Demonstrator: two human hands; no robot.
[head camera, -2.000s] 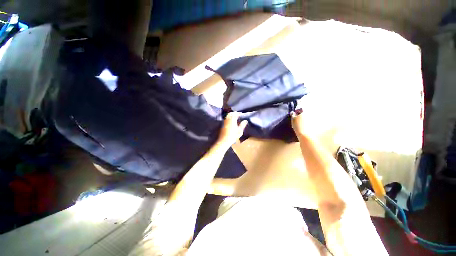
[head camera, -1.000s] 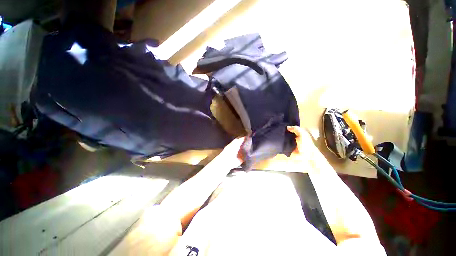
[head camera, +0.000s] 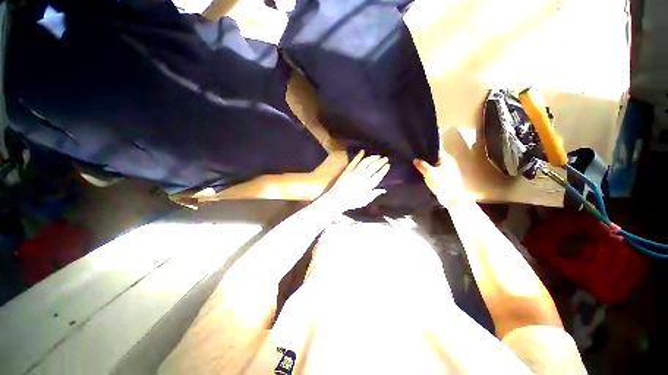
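A dark navy garment panel (head camera: 359, 80) lies spread on the tan table in front of me, its near end hanging at the table's front edge against my body. My left hand (head camera: 364, 178) lies on the near part of the panel with its fingers spread. My right hand (head camera: 433, 174) pinches the panel's right edge between thumb and finger. The steam iron (head camera: 509, 133), with a yellow-orange handle, stands on the table to the right, touched by neither hand.
A large navy pile (head camera: 161, 110) with a small bright patch covers the table's left side. Blue hoses (head camera: 589, 192) run off right from the iron. A pale wooden bench (head camera: 124, 300) is at lower left. Red things (head camera: 597, 256) lie below the table at right. Strong sun glare whitens the table's far part.
The panel has been drawn toward my body and now lies flatter and longer. My left hand has gone from gripping its edge to lying spread on it. The camera view has tilted down.
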